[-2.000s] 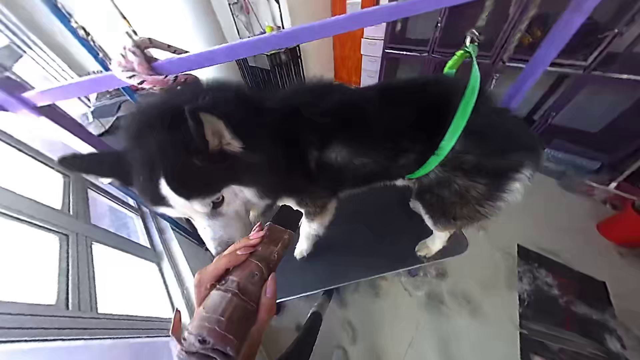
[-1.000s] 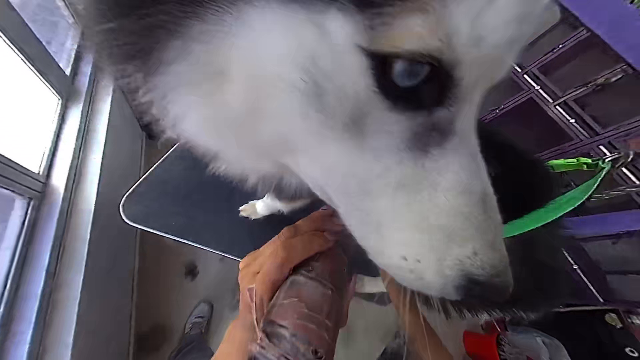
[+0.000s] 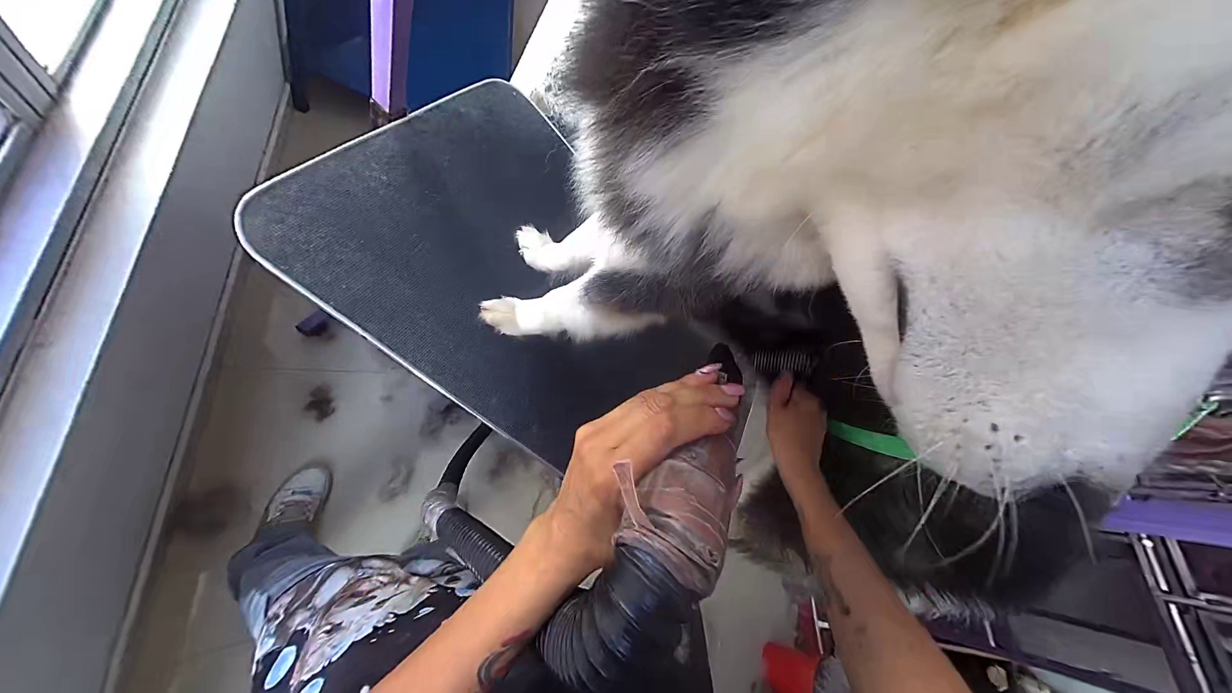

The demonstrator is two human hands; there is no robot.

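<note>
A black and white dog (image 3: 674, 192) stands on a dark grooming table (image 3: 385, 221), its muzzle filling the right of the view close to the camera. My left hand (image 3: 635, 433) is closed on the brown-taped end of a dryer hose (image 3: 683, 500), whose dark nozzle (image 3: 724, 361) points at the dog's dark coat. Beside it my right hand (image 3: 797, 423) holds a comb-like brush with metal teeth (image 3: 784, 363) against the fur. A green strap (image 3: 871, 440) lies against the dog's body, partly hidden by the muzzle.
A window ledge and wall (image 3: 183, 289) run along the left. The black ribbed hose (image 3: 606, 626) passes between my forearms. My shoe (image 3: 298, 496) is on the floor, where tufts of fur lie. A red object (image 3: 789, 666) and metal-barred cages (image 3: 1169, 587) are at the lower right.
The view has swung strongly. My right hand, unseen two seconds ago, is now in view with the brush at the dog's coat. My left hand still holds the hose end.
</note>
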